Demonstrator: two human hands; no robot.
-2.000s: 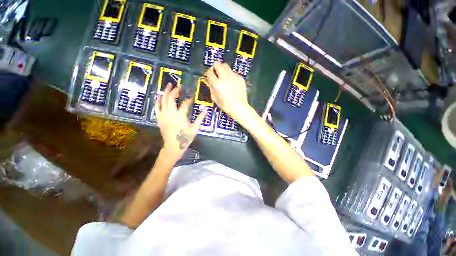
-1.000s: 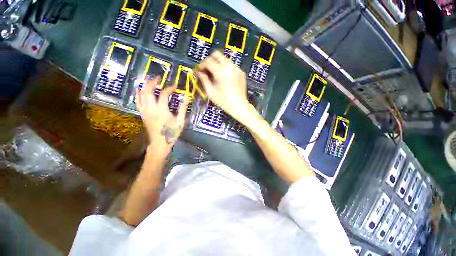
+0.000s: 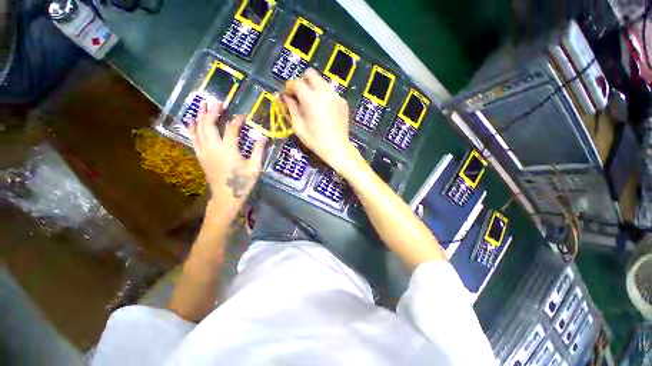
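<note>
Keypad phones (image 3: pixel 302 39) lie in two rows in a clear plastic tray (image 3: pixel 169 123) on the green bench. Phones in the far row have yellow frames around their dark screens. My right hand (image 3: pixel 319 118) holds loose yellow frames (image 3: pixel 282 120) between its fingertips, above the near row. My left hand (image 3: pixel 223 154) rests over the near row with fingers spread, touching the phones at the near left. Near-row phones to the right of the loose frames show pale keys and no yellow frame; my right hand and forearm partly hide them.
Two yellow-framed phones (image 3: pixel 467 176) lie on blue boards (image 3: pixel 437 208) to the right. Stacked trays of white pieces (image 3: pixel 570 312) and a fan (image 3: pixel 643 282) are farther right. A yellow heap (image 3: pixel 170 163) lies in the carton below. A white bottle (image 3: pixel 84 30) stands far left.
The view has shifted, so the tray appears farther right. Both hands have moved leftward along the near row. Near-row phones on the right that had yellow frames now show none.
</note>
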